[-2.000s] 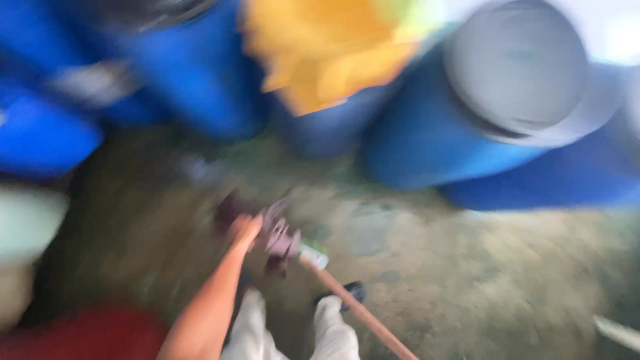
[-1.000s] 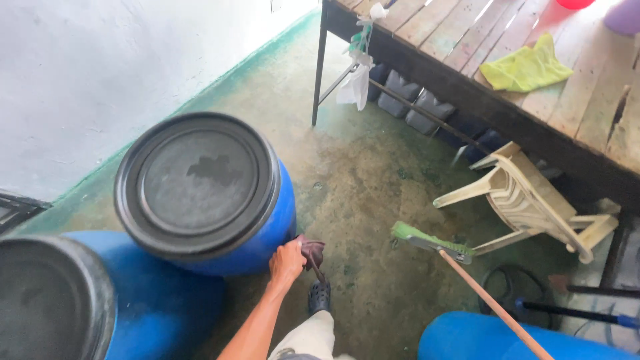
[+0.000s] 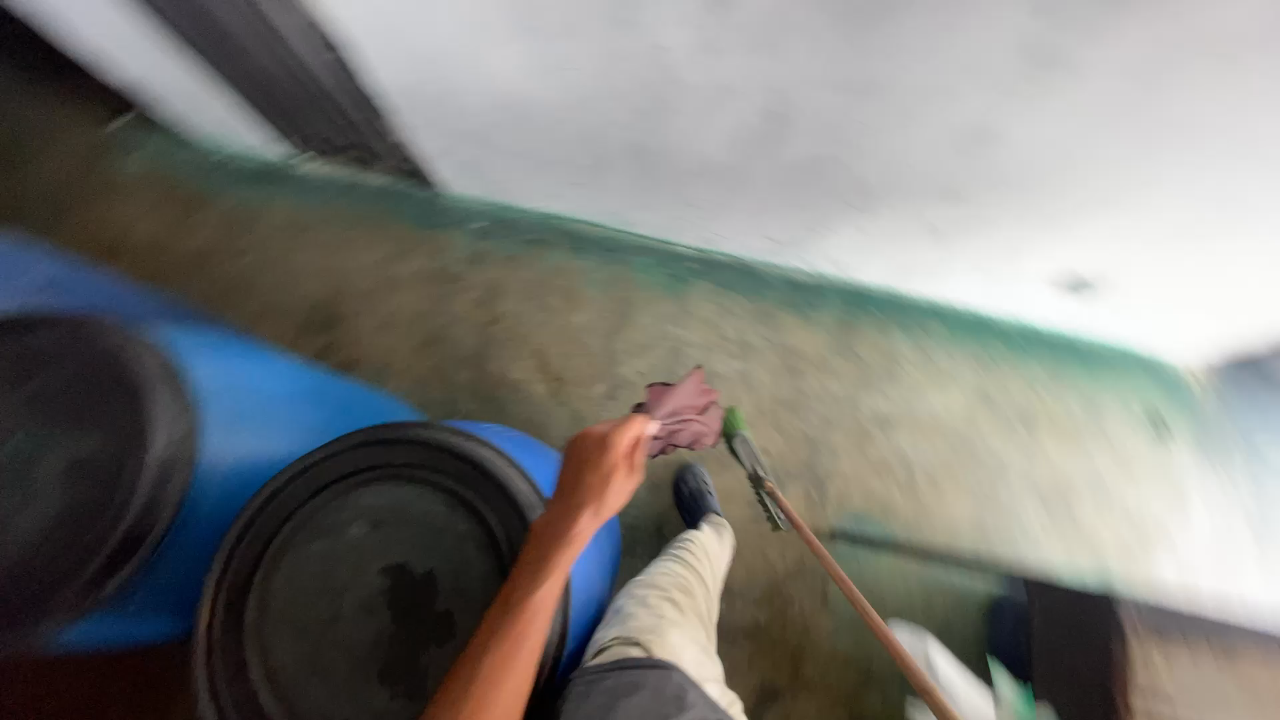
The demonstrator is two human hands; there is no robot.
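My left hand (image 3: pixel 605 465) grips a crumpled mauve cloth (image 3: pixel 685 410) by one end, above the floor and beside a blue barrel with a black lid (image 3: pixel 375 580). Just right of the cloth is a green-bristled brush head (image 3: pixel 752 470) on a long wooden handle (image 3: pixel 860 605), which slants down to the bottom edge of the view. My right hand is out of the frame. A dark shoe (image 3: pixel 694 494) and a light trouser leg show below the cloth.
Another blue barrel (image 3: pixel 270 390) with a dark lid lies to the left. A white wall (image 3: pixel 800 120) with a green painted base edge runs across behind the concrete floor (image 3: pixel 560 340). White plastic (image 3: pixel 935 665) and a dark post (image 3: pixel 1075 640) are at the lower right. Much is blurred.
The view has swung strongly, from the slatted table and plastic chair to the wall. The cloth stays in my left hand, and the brush head now appears close beside it.
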